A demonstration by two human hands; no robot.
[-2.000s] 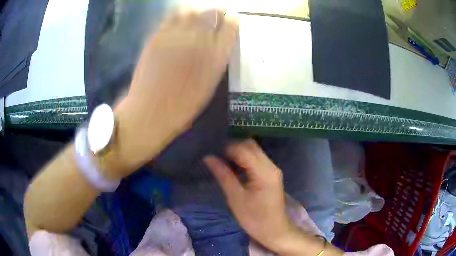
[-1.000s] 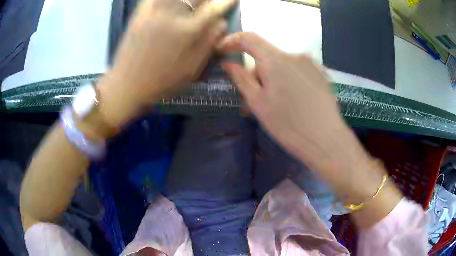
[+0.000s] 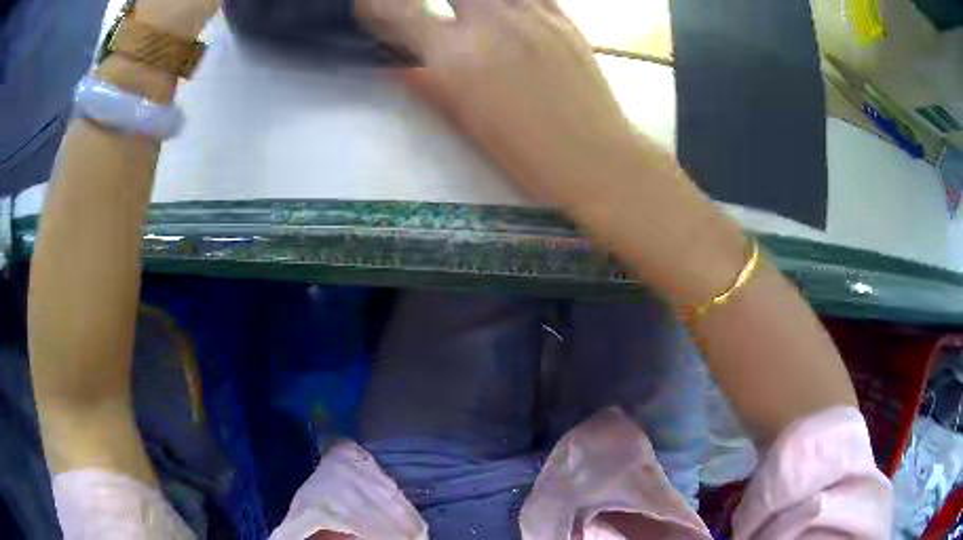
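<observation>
A dark garment panel (image 3: 306,30) lies bunched and blurred at the top edge of the view, on the white table. My right hand (image 3: 475,53) is blurred and reaches to the panel's right side; its fingertips are partly cut off by the top edge, so its grip cannot be told. My left hand (image 3: 180,13) is at the top left, mostly cut off by the edge, left of the panel. A dark rectangular cut piece (image 3: 750,116) lies flat to the right of my right forearm.
The green ruled table edge (image 3: 401,248) runs across the front. Dark cloth (image 3: 37,84) lies at far left. A blue pen-like item (image 3: 892,129) and yellow tape (image 3: 866,19) are at right. A red basket (image 3: 871,380) is below the table at right, with whitish plastic beside it.
Both hands have moved up and to the left, away from the table's front edge. The dark cloth has moved with them to the top, baring the white table below it.
</observation>
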